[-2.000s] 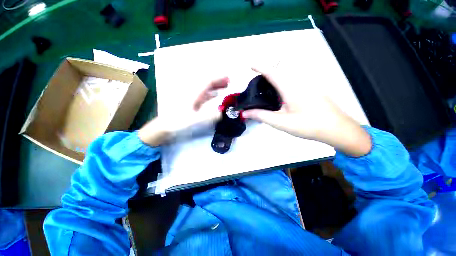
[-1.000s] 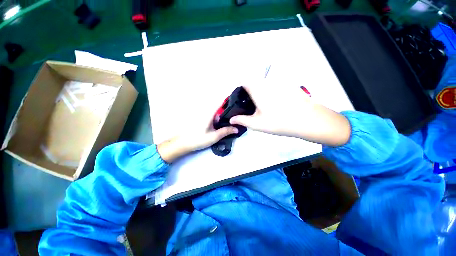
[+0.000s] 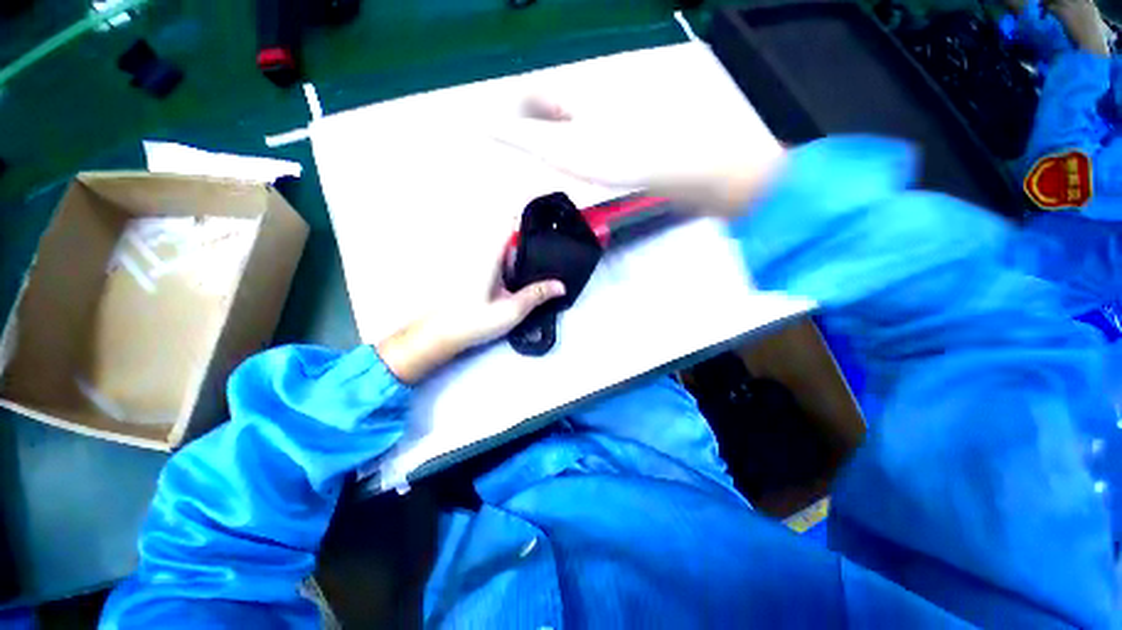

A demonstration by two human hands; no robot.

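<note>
A black and red device part [image 3: 554,252] is over the white work sheet [image 3: 418,160]. My left hand [image 3: 474,326] is shut on its lower left side, thumb across the black face. A lobed black end with a round hole sticks out below the thumb. A long red and black piece, blurred, reaches right from behind it, under my right forearm. My right hand [image 3: 603,154] is a motion blur over the upper middle of the sheet; its fingers and whether they hold anything cannot be made out.
An open carton [image 3: 160,308] with white strips lies left of the sheet. A black parts tray [image 3: 861,86] lies right. A lower cardboard box [image 3: 787,406] holds dark parts. Devices and dark parts lie on the green surface behind. Another person's hand [image 3: 1083,22] and sleeve show at upper right.
My right hand has let go of the black part and moved up across the sheet. My left hand still holds the part. The long red and black piece now shows at its right. The view has shifted right.
</note>
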